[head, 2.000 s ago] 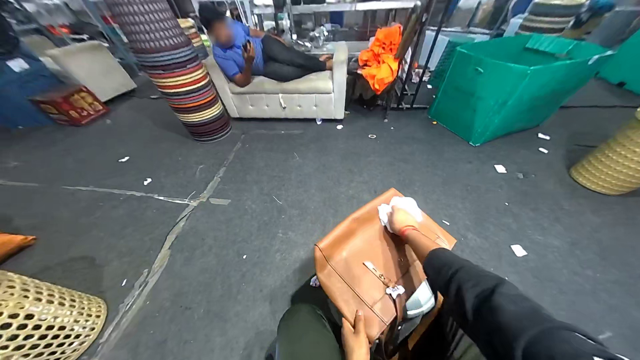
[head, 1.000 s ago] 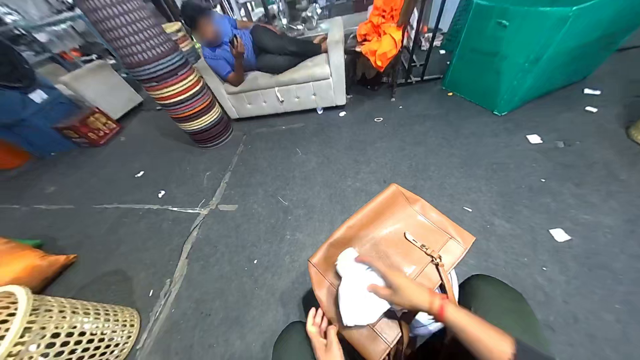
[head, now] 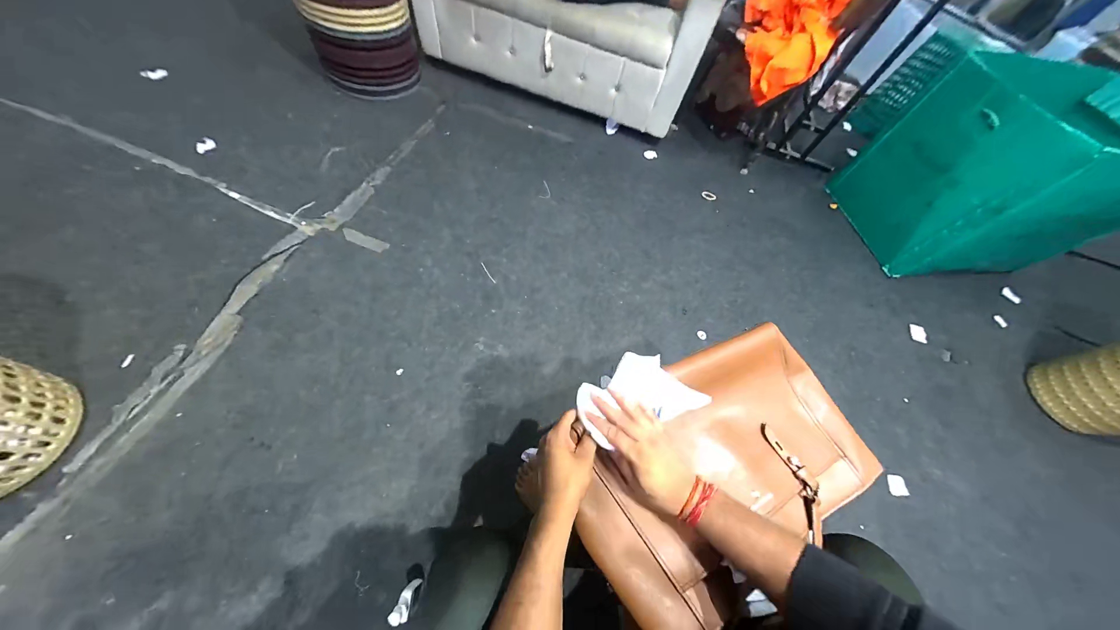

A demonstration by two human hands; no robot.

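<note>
A tan leather bag (head: pixel 744 437) lies tilted across my lap, its strap with a metal buckle (head: pixel 801 472) on the upper face. My right hand (head: pixel 643 451), with red threads at the wrist, presses a white cloth (head: pixel 652 385) on the bag's far left corner. Right beside it, my left hand (head: pixel 567 455) grips the edge of that corner with bent fingers. White material shows in part under the bag near my right forearm.
A grey tufted sofa (head: pixel 560 66) and a woven round stool (head: pixel 363 44) stand ahead. Green container (head: pixel 980 175) and orange cloth (head: pixel 787 44) are at the upper right. Woven baskets (head: pixel 35 420) flank both sides. Paper scraps dot the dark floor.
My right hand and the cloth have moved from the bag's face to its far left corner. My left hand has shifted up the side to grip that corner. The view has turned downward.
</note>
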